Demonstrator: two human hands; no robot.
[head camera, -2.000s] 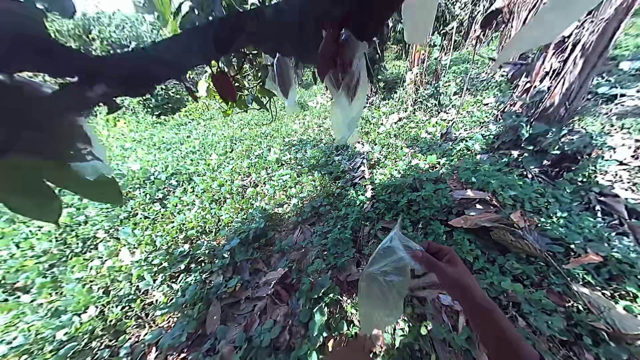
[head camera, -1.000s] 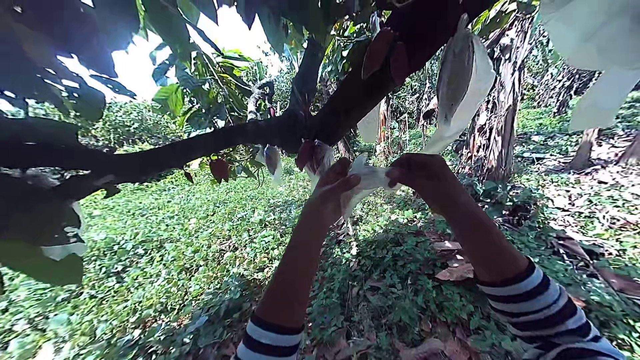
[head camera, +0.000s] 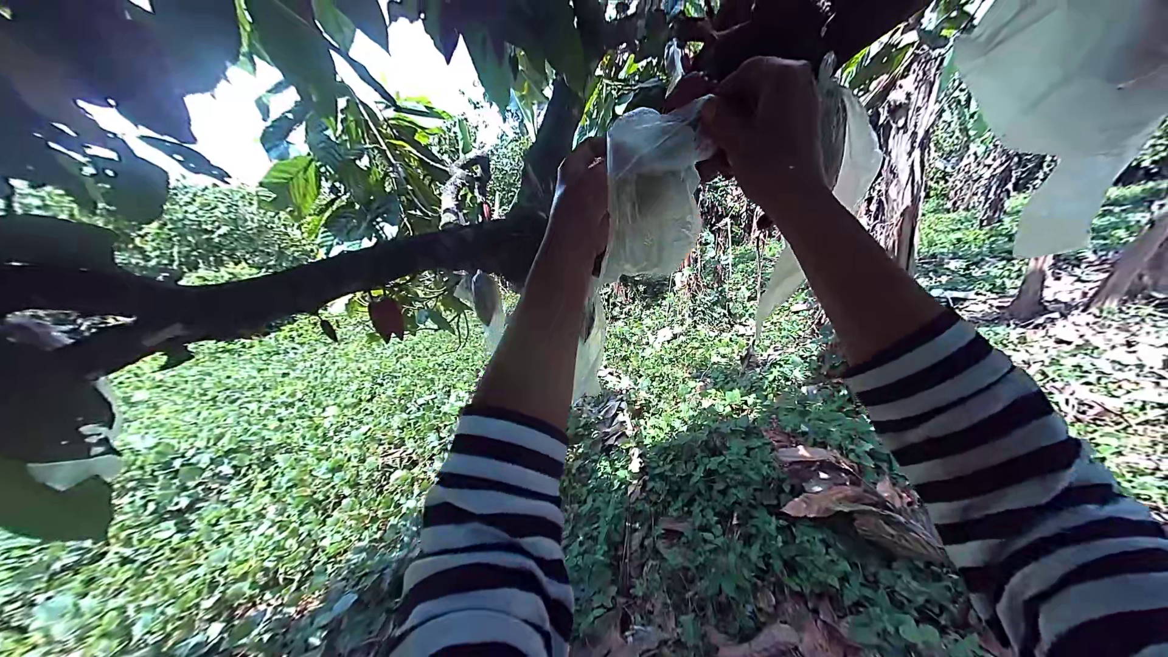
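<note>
A translucent plastic bag (head camera: 650, 205) hangs between my raised hands, just under the dark tree limb. My left hand (head camera: 584, 187) grips its left edge. My right hand (head camera: 765, 123) pinches its upper right corner, close to a dark reddish pod that my fingers partly hide. Right behind my right hand hangs a cacao pod in a clear bag (head camera: 858, 151). Further back, below the branch, another bagged pod (head camera: 485, 299) hangs left of my left forearm. A bare reddish cacao pod (head camera: 386, 317) hangs further left.
A thick dark branch (head camera: 338, 274) crosses from the left at chest height. Large pale plastic bags (head camera: 1063, 119) hang close at the upper right. Big leaves (head camera: 55, 497) hang at the left edge. Dry leaves (head camera: 844, 493) lie on the green ground cover (head camera: 274, 456), and trunks stand behind.
Both hands have moved up towards the limb with the bag, which now hangs spread between them. Two seconds ago it was low, in my right hand. The view has tilted up.
</note>
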